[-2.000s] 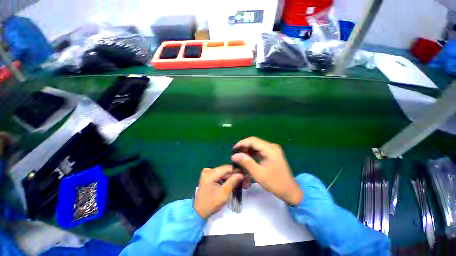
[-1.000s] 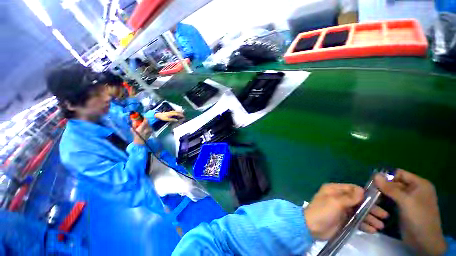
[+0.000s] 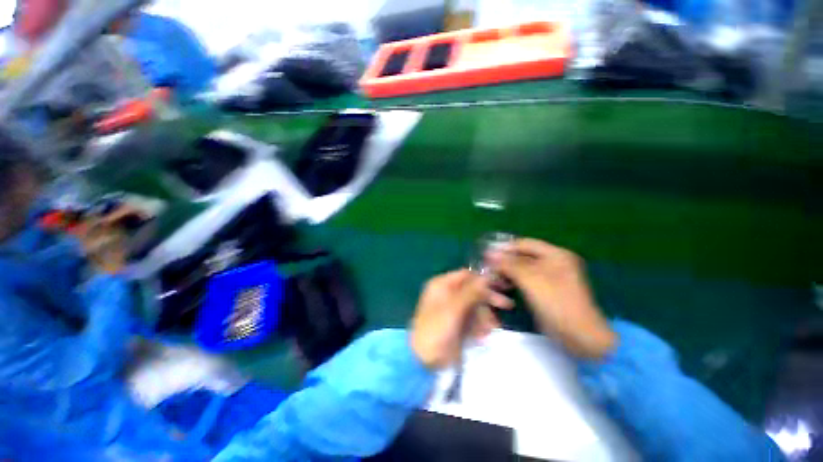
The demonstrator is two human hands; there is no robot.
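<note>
My left hand and my right hand are close together over the white work sheet, in the middle of the view. Both hold a small bundle of thin metal strips. Its shiny top end shows between the fingers, and a blurred dark lower end hangs below my left hand over the sheet. The fingers hide the middle of the bundle. The sheet has a black lower section near the bottom edge. The picture is blurred.
A blue bin with small metal pieces stands left, beside small black plastic pieces. Black housings lie on silvery-white sheets. An orange-red divided tray and bagged black parts are at the far side. A neighbouring worker is at the left.
The view has swung back to the right since a second ago. My hands now show nearer the middle, and the strips, slanted and long before, are held more upright, mostly hidden by the fingers.
</note>
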